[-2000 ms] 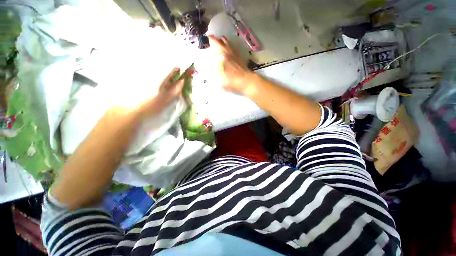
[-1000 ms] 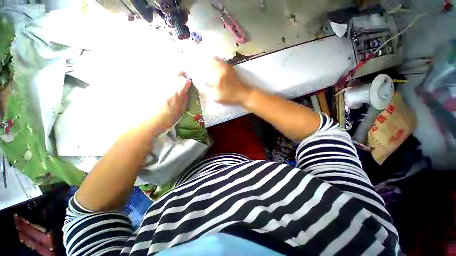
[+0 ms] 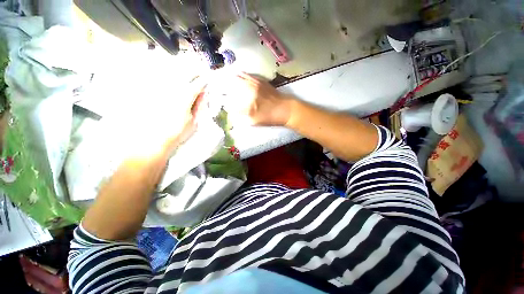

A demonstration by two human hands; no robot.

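Green floral fabric with a pale lining (image 3: 227,163) lies over the machine table's front edge and spreads to the left. The presser foot area (image 3: 214,56) is a dark cluster under the machine head, in strong glare. My left hand (image 3: 187,118) rests at the fabric edge just below it, fingers washed out by the light. My right hand (image 3: 258,102) is right beside it, fingertips bent toward the cloth near the needle. Whether either hand pinches the cloth is hidden by glare.
Pink-red snips (image 3: 274,46) lie on the machine bed. A metal parts tray (image 3: 438,60) is at the right end, with a white thread cone (image 3: 430,116) and an orange-brown paper piece (image 3: 457,156) below it. Blue cloth (image 3: 155,246) hangs below the table edge.
Both hands have moved up toward the needle and closer together since one second ago. The pale lining beside my left hand has shifted. The view has tilted slightly, showing more of the machine head.
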